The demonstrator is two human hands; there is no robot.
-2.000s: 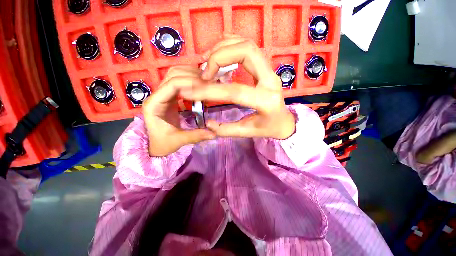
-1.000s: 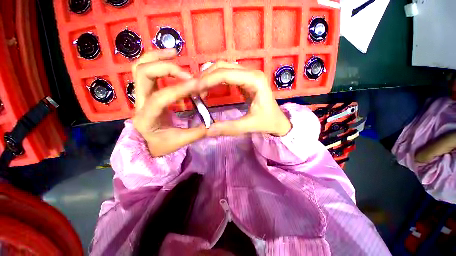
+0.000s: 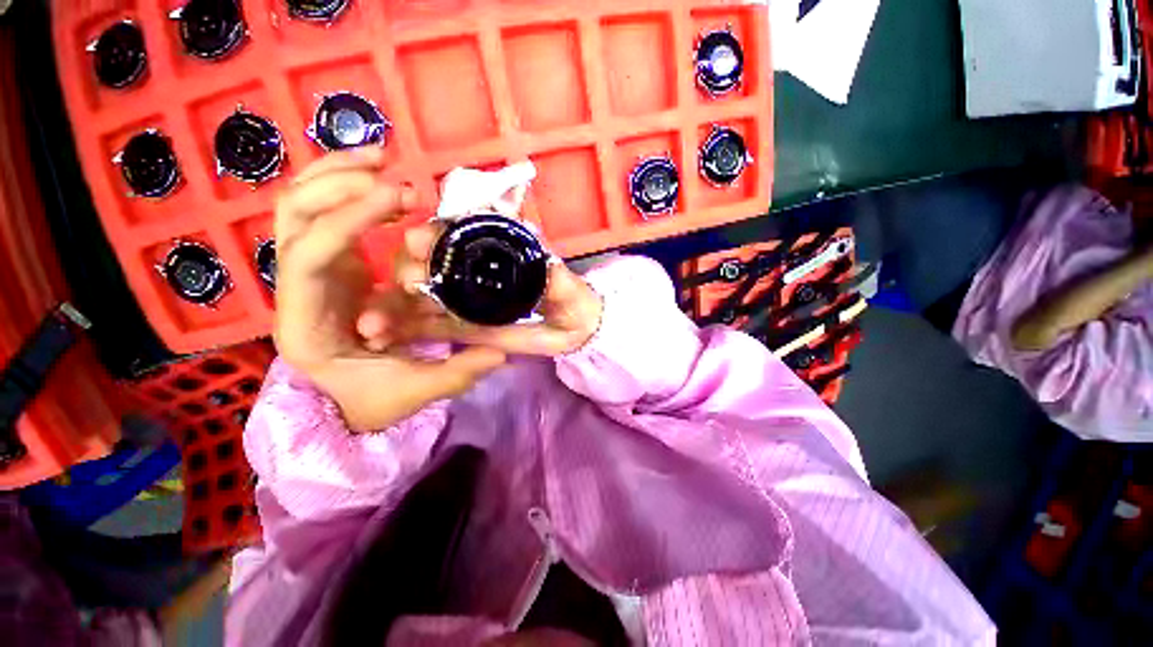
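Observation:
A round watch body [image 3: 488, 269] faces the camera with a glossy dark side, short metal lugs at its rim. My right hand [image 3: 564, 316] is shut on it from the right and below, partly hidden behind it. My left hand [image 3: 331, 297] is just left of the watch, fingers spread and curled, holding nothing that I can see. A crumpled white cloth [image 3: 487, 190] shows directly behind the watch's top edge; what holds it is hidden. The red-orange foam tray [image 3: 575, 120] lies beyond my hands, with watch bodies in several pockets.
A white paper sheet [image 3: 828, 48] and a pale box [image 3: 1030, 63] are right of the tray. Below the bench edge at right is a lower tray of parts [image 3: 771, 297]. A strapped watch [image 3: 38, 360] lies at far left. Another person's sleeve [image 3: 1049, 284] is at right.
The watch was edge-on between both hands and now shows its dark round face. My left hand has parted from it. The view has shifted; a lower tray now shows at left.

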